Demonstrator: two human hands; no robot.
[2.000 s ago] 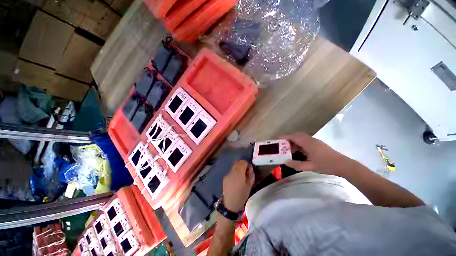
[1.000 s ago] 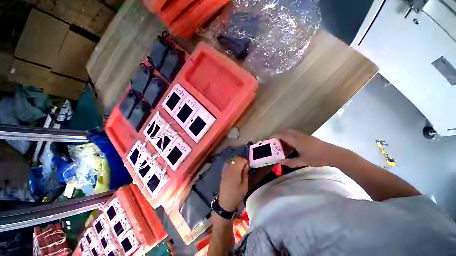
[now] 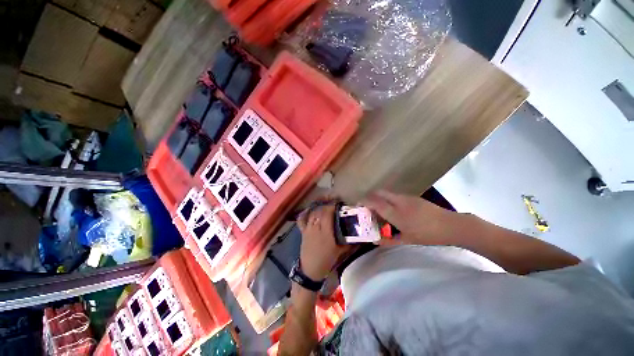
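The pale pink handheld device [image 3: 360, 224] is held close to my body, its screen facing up. Its left end is inside the mouth of a dark drawstring pouch [image 3: 338, 224]. My left hand [image 3: 318, 240], with a dark band on the wrist, grips the pouch. My right hand [image 3: 397, 217] is at the device's right end; its fingertips are partly hidden. The red-orange compartment tray [image 3: 306, 115] holds rows of pale devices [image 3: 258, 149], some with white cords over them, and filled dark pouches [image 3: 198, 108] along its far-left side.
Flat dark pouches [image 3: 271, 278] lie at the near table edge. A crumpled clear bag [image 3: 396, 49] and stacked red-orange trays [image 3: 267, 17] lie beyond the tray. Another tray of devices [image 3: 201, 295] is at lower left. A white cabinet [image 3: 570, 83] stands right.
The device has moved left, and its left end has gone into the pouch mouth. My left hand has shifted up slightly and now holds the pouch around that end. My right hand has followed leftward.
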